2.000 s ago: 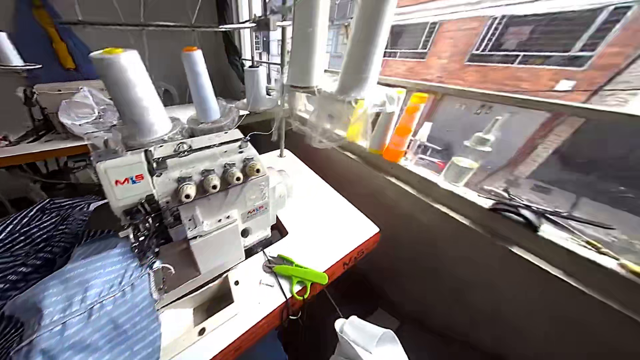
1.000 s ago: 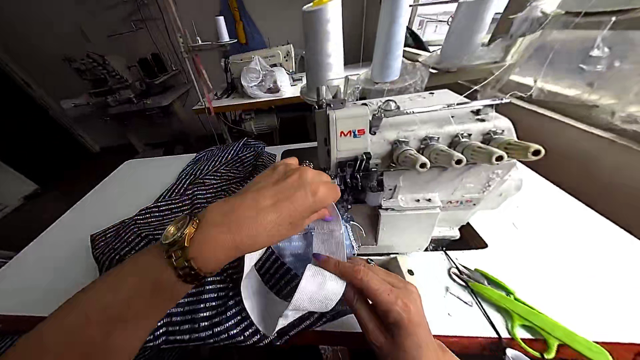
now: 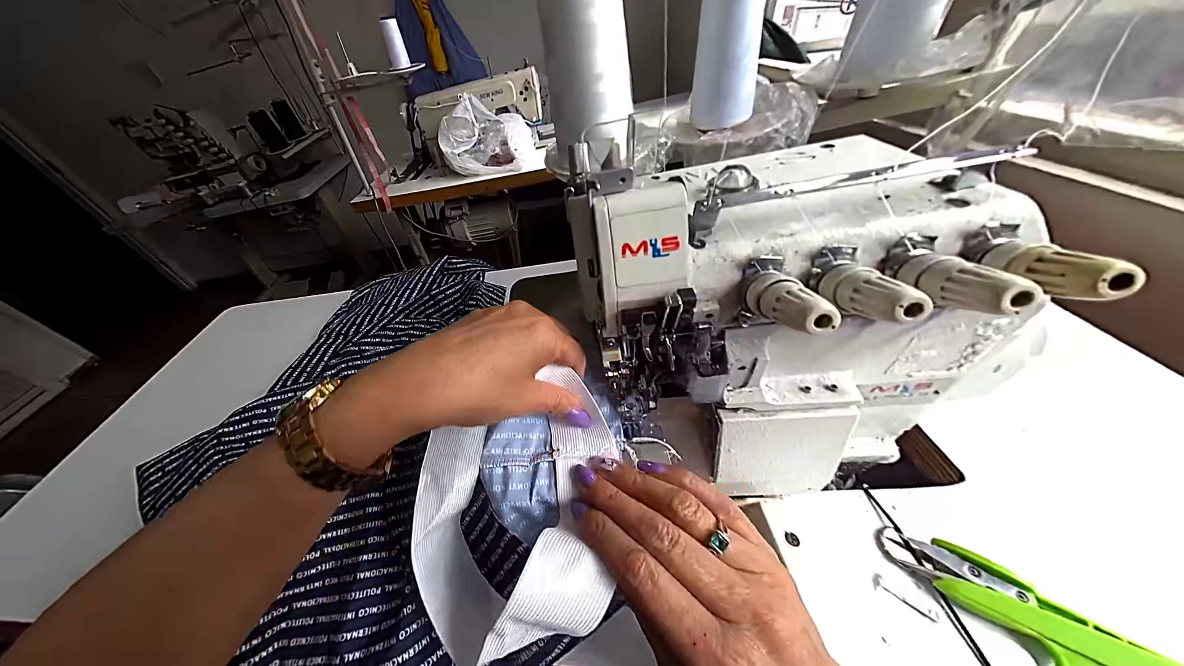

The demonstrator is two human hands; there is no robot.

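A white overlock sewing machine (image 3: 786, 268) stands on a white table. Dark blue printed fabric (image 3: 370, 536) lies left of it, with a white ribbed band (image 3: 546, 578) forming a loop whose edge is close to the needle area. My left hand (image 3: 481, 370), wearing a gold watch on the wrist, grips the band's upper part between thumb and fingers. My right hand (image 3: 684, 555), with a green-stoned ring, lies spread on the band, fingertips pressing it near the presser foot. Whether the band is under the foot is hidden. Green-handled thread snips (image 3: 1027, 601) lie at right on the table.
Large thread cones (image 3: 585, 74) rise behind the machine. Tension knobs (image 3: 1064, 268) stick out from its front. A second sewing machine (image 3: 481, 97) with a plastic bag (image 3: 486, 134) stands on a table at the back. A dark hole in the tabletop is beside the machine base.
The view turned left toward the machine after the first frame, where no hands showed. Since the second frame, my right hand has come to lie flatter on the band, its fingertips nearer the needle area.
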